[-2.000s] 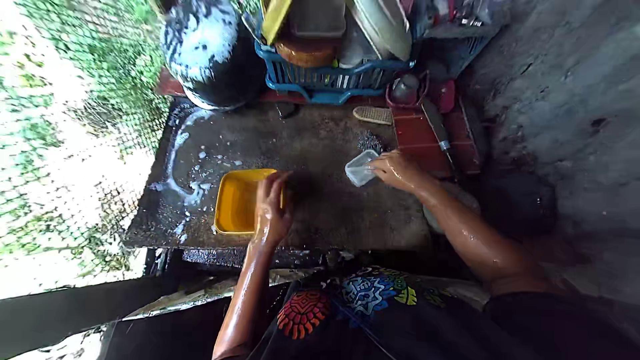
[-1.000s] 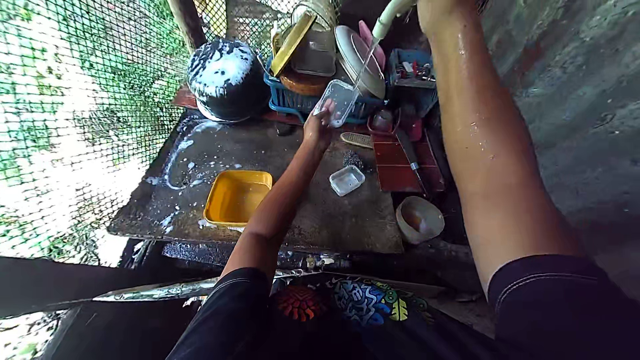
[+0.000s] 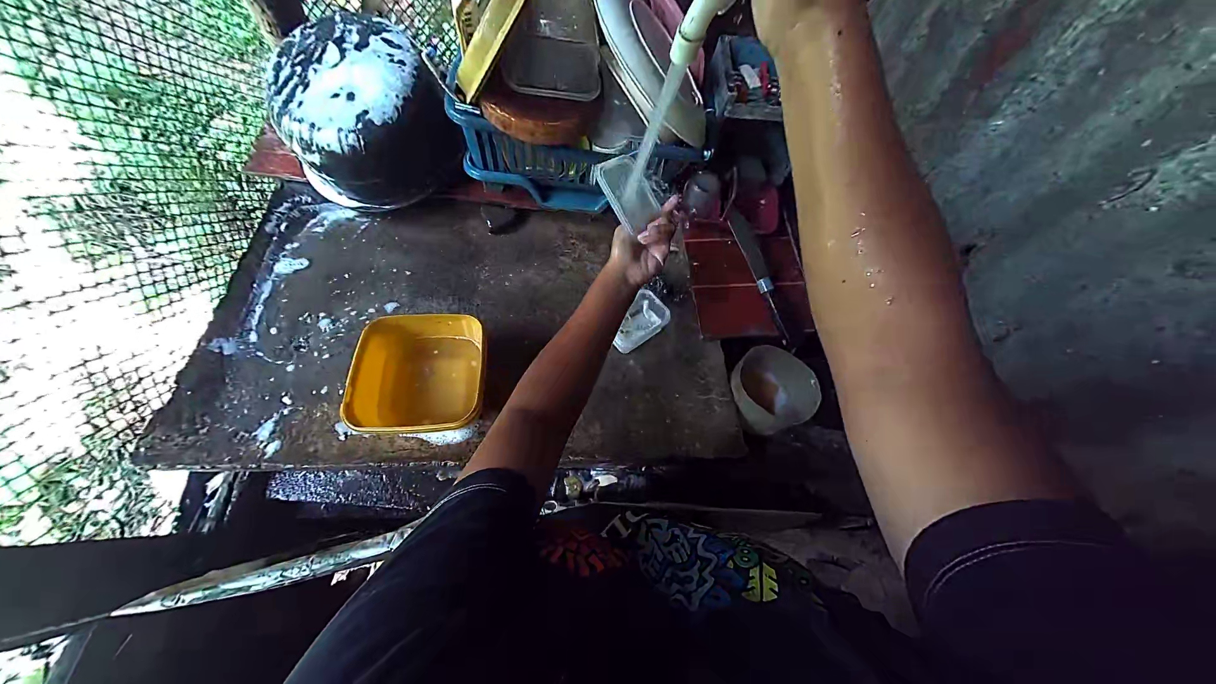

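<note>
My left hand [image 3: 648, 249] holds a clear plastic container or lid [image 3: 627, 194] tilted beneath a stream of water. The water runs from a white pipe spout [image 3: 696, 28] at the top. My right hand [image 3: 793, 11] is raised beside the spout, mostly cut off by the frame edge, so its fingers are hidden. A small clear plastic tub [image 3: 642, 321] lies on the wooden table [image 3: 570, 380] below my left hand. A yellow square plastic tub [image 3: 414, 373] with liquid in it stands left of my left forearm.
A soapy dark pot [image 3: 356, 104] stands at the back left. Behind the table is a blue dish rack [image 3: 532, 171] filled with dishes. A knife [image 3: 753, 256] lies on red boards [image 3: 730, 299] at the right, above a whitish bowl [image 3: 775, 389]. Wire mesh borders the left side.
My left hand has left the yellow tub and taken hold of a clear container. My right hand has gone from the small tub up to the spout. Water now runs.
</note>
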